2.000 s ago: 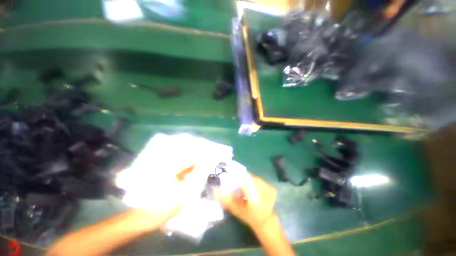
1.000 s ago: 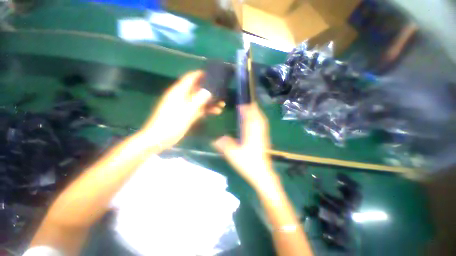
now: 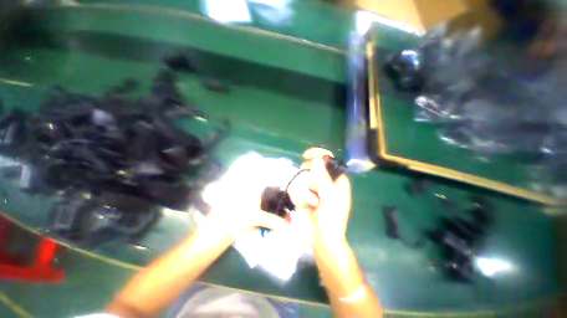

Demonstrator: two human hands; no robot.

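A black corded unit [image 3: 273, 201] is held over the glaring white stack [image 3: 273, 251] in front of me. My left hand [image 3: 239, 217] grips its dark block from the left. My right hand [image 3: 323, 195] is raised to the right, with a small dark end of the unit at its fingertips. A thin black cord curves between my hands. Glare washes out the white stack and parts of both hands.
A large pile of loose black units [image 3: 124, 155] lies at left. A yellow-edged frame [image 3: 435, 176] surrounds shiny bagged units [image 3: 460, 93] at upper right. Small black parts [image 3: 460, 239] lie at lower right. A red stool [image 3: 37, 258] shows at lower left.
My hands have come back from the frame's left edge to over the white stack. The dark unit is now held between them with its cord visible. The view has shifted, showing more at left.
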